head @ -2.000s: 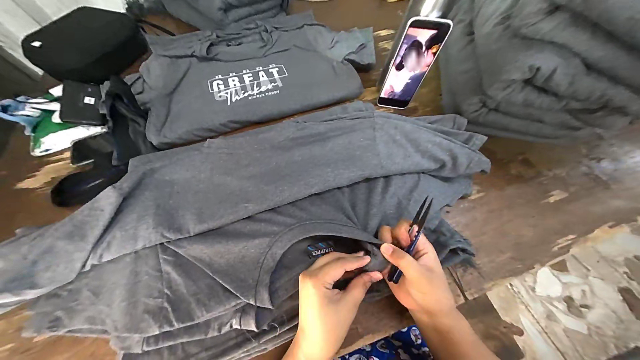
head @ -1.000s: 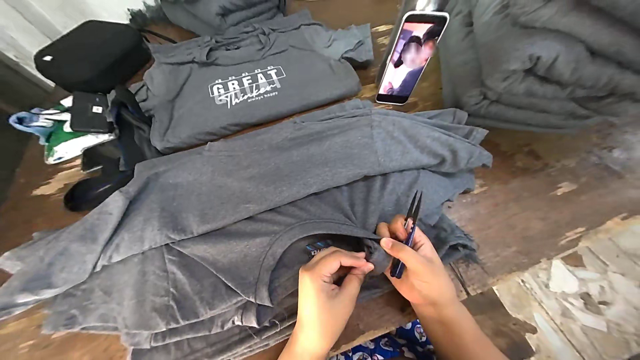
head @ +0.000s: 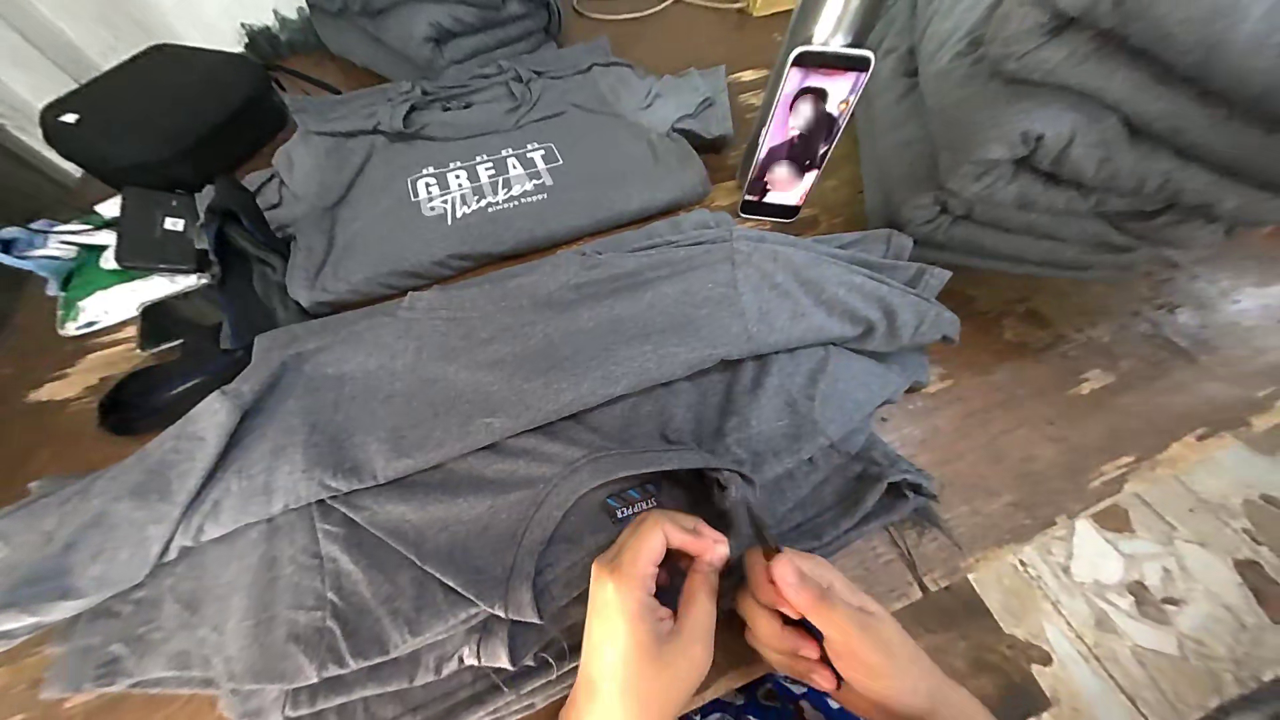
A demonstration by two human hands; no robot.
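Observation:
Grey T-shirts [head: 440,490] lie stacked in front of me, the top one with its ribbed neckline [head: 570,480] facing me and a woven label [head: 632,502] inside the collar. My left hand [head: 655,600] is at the neck opening, thumb and forefinger pinched together; whatever lies between the fingertips is too small to make out. Just to its right, my right hand [head: 820,620] is closed around dark thread snips [head: 768,545], whose blades point up and left at the right edge of the neckline. Whether the blades are apart cannot be told.
Behind the stack lie a folded grey T-shirt with a white print [head: 490,190] and a smartphone [head: 808,135] leaning on a metal cylinder. A large grey fabric bundle [head: 1080,130] fills the back right. At the left are a black case [head: 165,115] and a small black box [head: 158,230].
The snips, upright and clear of the cloth a second ago, have tipped down to the left, with their blades now at the neckline. My left hand stays pinched at the collar.

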